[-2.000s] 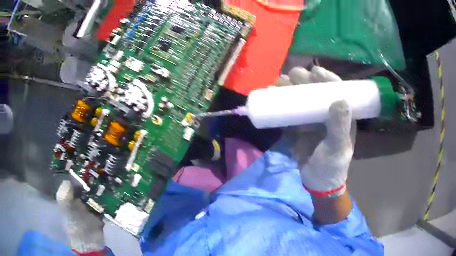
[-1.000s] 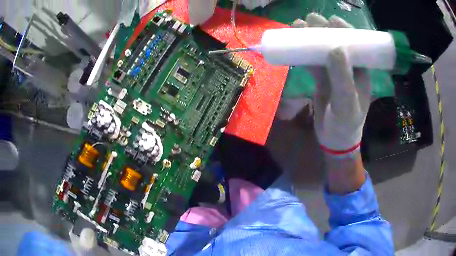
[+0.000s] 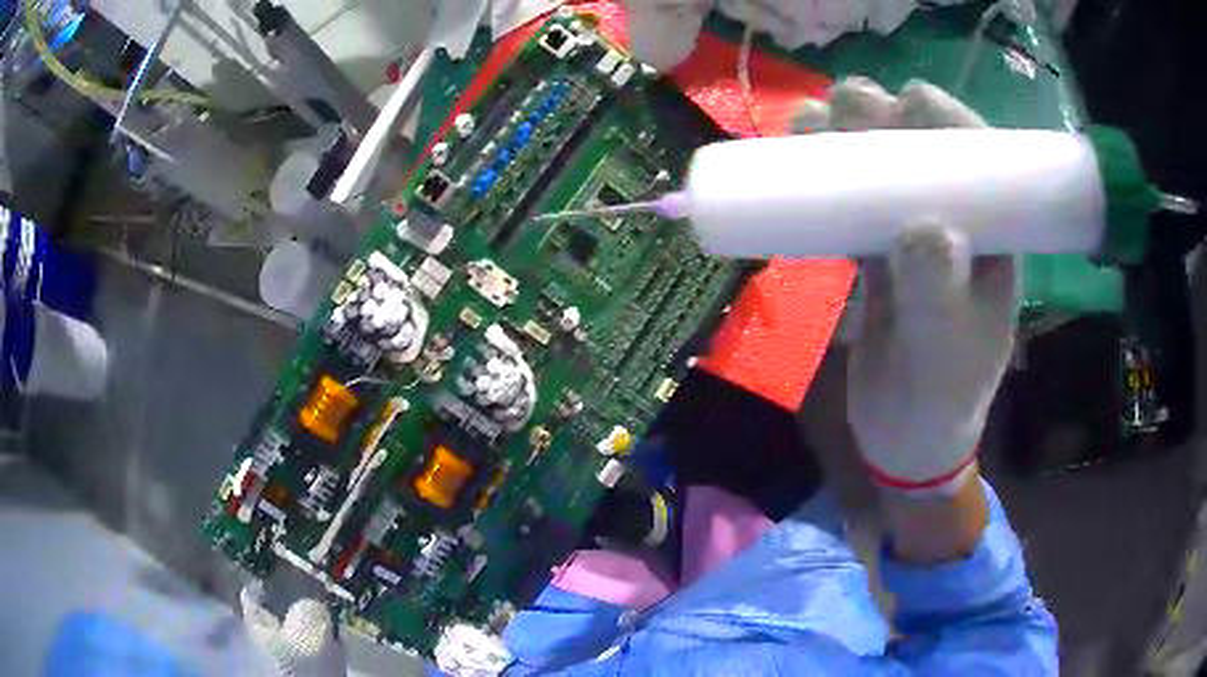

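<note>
My right hand (image 3: 933, 318), in an off-white knit glove with a red cuff edge, is closed around a white dispensing cartridge (image 3: 887, 195) with a green end cap. Its thin needle (image 3: 596, 212) points left, the tip over the upper middle of the green circuit board (image 3: 556, 377); contact cannot be told. My gloved left hand (image 3: 294, 635) is at the board's lower left edge, partly cut off by the frame's bottom; its fingers seem to hold the edge. Two orange wound blocks (image 3: 444, 474) and two round clusters with white lumps (image 3: 498, 381) sit on the board.
A red pad (image 3: 781, 331) lies beneath the board's far end, on a green mat (image 3: 1046, 284). A black tray (image 3: 1099, 390) with small parts is at the right. Grey equipment (image 3: 311, 79) stands at the upper left. A gloved hand and a white wrinkled thing show at the top edge.
The needle has moved from the board's middle right, past its upper right edge, to over the upper middle. The board appears further right in view than a second ago.
</note>
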